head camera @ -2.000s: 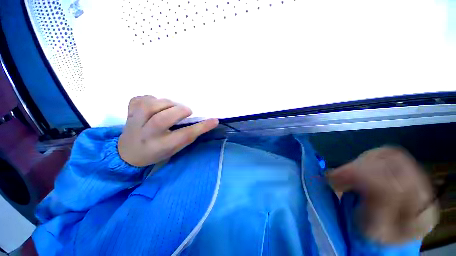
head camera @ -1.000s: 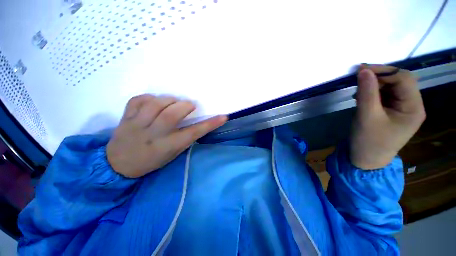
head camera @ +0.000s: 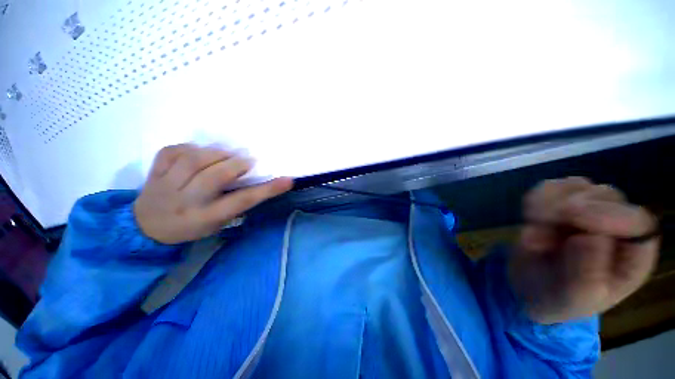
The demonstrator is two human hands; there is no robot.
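A large white panel [head camera: 414, 81] with rows of small dots and a thin black edge fills the upper view. My left hand [head camera: 207, 194] rests on the panel's near edge, fingertips at the black border. A thin black strip [head camera: 370, 194] runs from my left fingertips to the right, below the panel edge. My right hand [head camera: 588, 248] is off the panel at the right, blurred, fingers curled closed on the black strip, whose dark end shows beside the fingers. The stretch just left of my right hand is hard to make out.
A silver rail [head camera: 511, 164] runs along the panel's near edge. My blue smock is close against it. A dark green surface [head camera: 481, 203] lies below the rail at right, with brown material beyond. Small grey marks are at the panel's upper left.
Since one second ago, my right hand has moved down and right, off the panel edge, with the strip. My left hand stays at the edge. The view has shifted slightly.
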